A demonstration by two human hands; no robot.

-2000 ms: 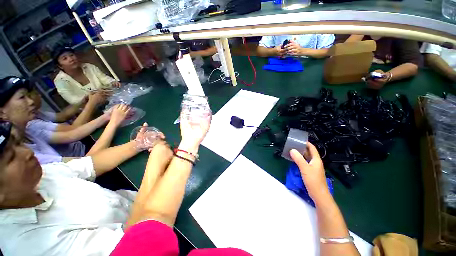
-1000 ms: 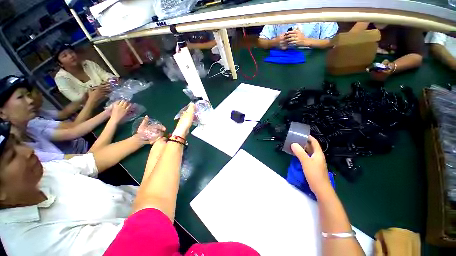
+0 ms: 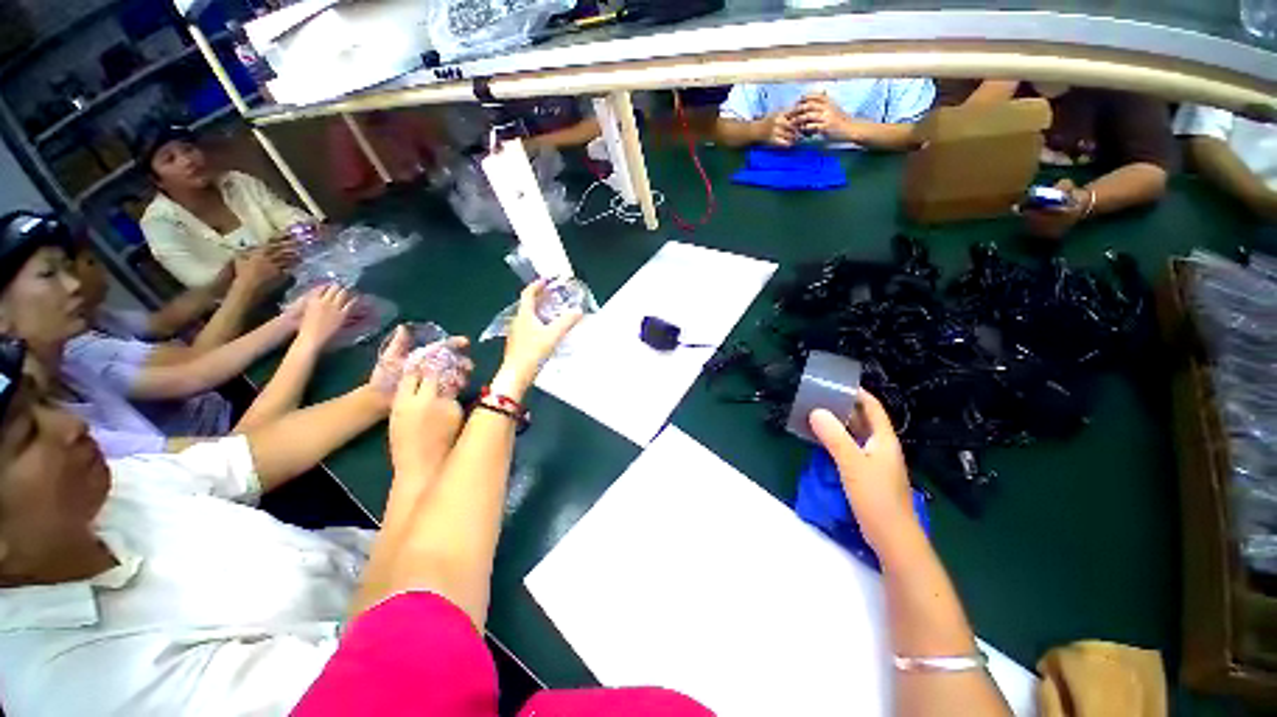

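Note:
My left hand (image 3: 535, 336) reaches out past the neighbour's hands and holds a clear plastic cover (image 3: 564, 298) with a shiny round rim, above the edge of the far white sheet (image 3: 686, 301). My right hand (image 3: 871, 455) holds a squat grey device base (image 3: 826, 392) upright between thumb and fingers, above a blue cloth (image 3: 826, 502). The fingers behind the device are partly hidden. A black power adapter (image 3: 660, 333) lies on the far sheet. A near white sheet (image 3: 700, 574) lies between my arms.
A tangled black adapter pile (image 3: 966, 350) lies beyond my right hand. A cardboard tray (image 3: 1202, 560) stands at the right, a tan cloth (image 3: 1106, 682) near it. A neighbour's hands (image 3: 420, 367) are close to my left forearm. A white upright bar (image 3: 525, 210) stands behind my left hand.
My left hand has drawn back slightly to the left and turned, with the clear cover now at its fingertips. My right hand and the device have barely moved. The neighbour's hands have come together.

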